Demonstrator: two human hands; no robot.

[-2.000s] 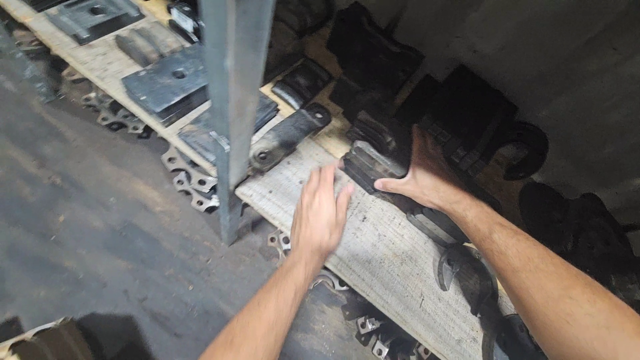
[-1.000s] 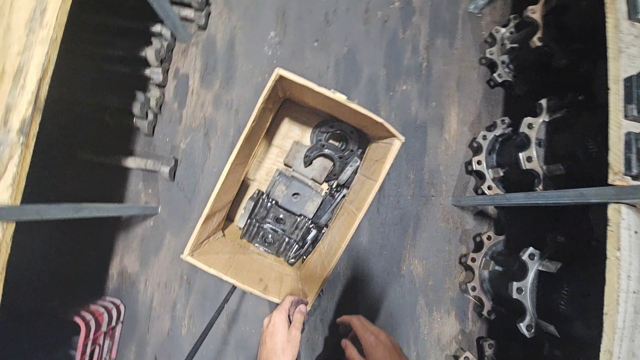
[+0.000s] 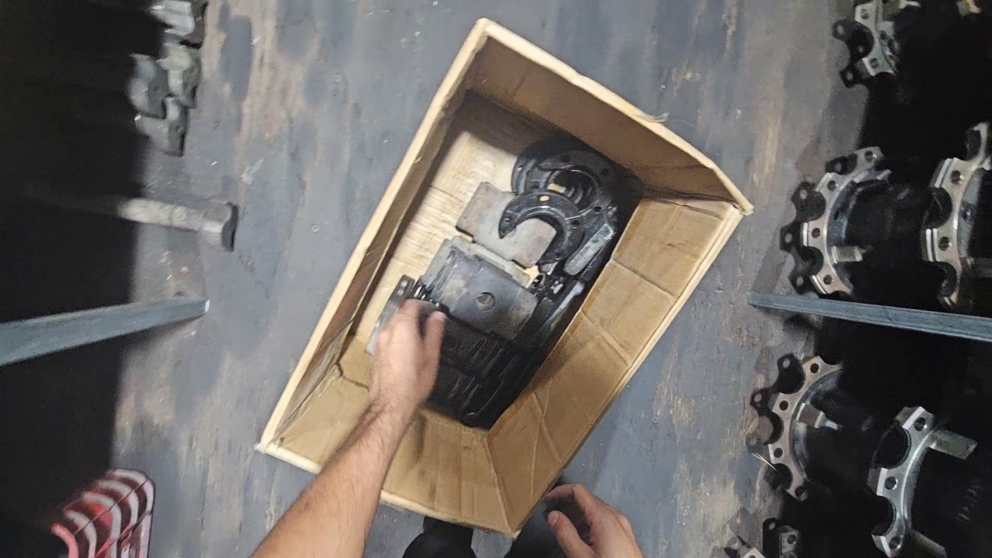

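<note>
An open cardboard box [image 3: 620,333] stands at a slant on the floor. Inside it my left hand [image 3: 407,353] reaches to a small dark metal part [image 3: 404,291] at the left end of the pile; the fingers hide much of it, so a grip on it cannot be made out. Beside the hand lie a flat dark metal plate with a hole [image 3: 480,298] and a row of dark metal parts [image 3: 473,364]. A black C-shaped metal piece [image 3: 542,213] rests on a grey plate [image 3: 496,221] further up. My right hand [image 3: 589,523], fingers curled and apart, is outside the box near its lower corner, holding nothing visible.
Toothed metal half-rings [image 3: 825,225] line the right side, near a metal shelf post [image 3: 868,310]. Another post [image 3: 101,322] is at left, below a metal part [image 3: 182,217]. Red curved parts [image 3: 108,515] lie at lower left.
My left hand has moved from the box's near edge into the box. Two seconds ago both hands were at dark parts on a wooden shelf; the view has since swung to the box.
</note>
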